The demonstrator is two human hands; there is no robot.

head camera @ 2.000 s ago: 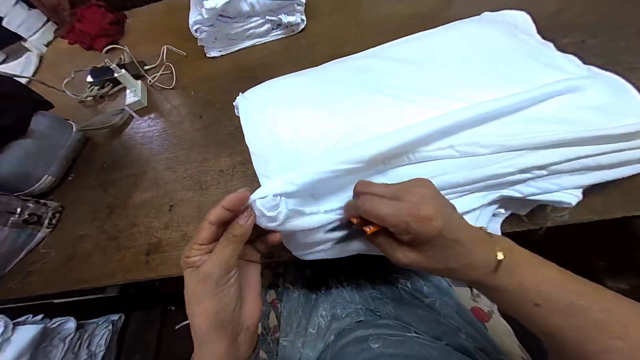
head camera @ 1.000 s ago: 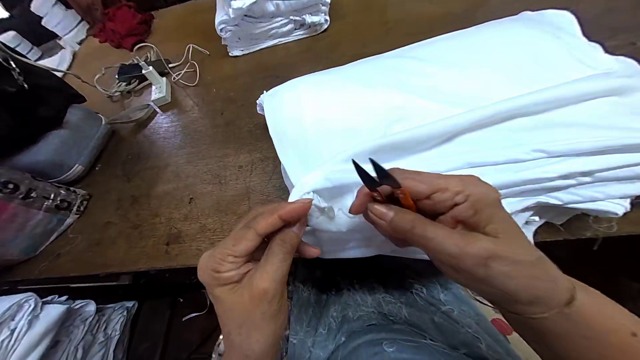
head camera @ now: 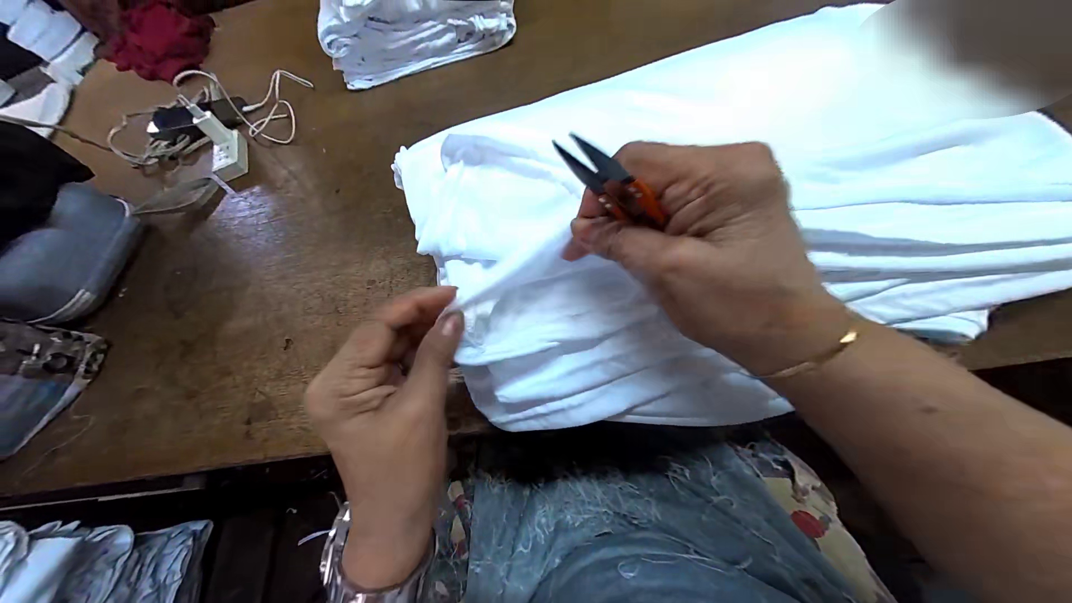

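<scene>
A stack of white knit fabric pieces lies on the wooden table in front of me, reaching its front edge. My left hand pinches the edge of the top piece between thumb and forefinger at the stack's near left side. In my right hand are thread snips with dark blades and orange handles, held in the palm with the blades apart and pointing up and left. Its thumb and forefinger tips touch the lifted white cloth; the exact hold on it is partly hidden.
A folded white pile sits at the back. Left lie a white plug adapter with tangled cables, red cloth and a grey-blue bag-like item. More folded fabric is below the table at lower left. A blurred patch covers the upper right corner.
The top white cloth's near left part is now lifted and folded over. The snips, low against the cloth two seconds ago, now point upward above it. My right hand has moved away from my left.
</scene>
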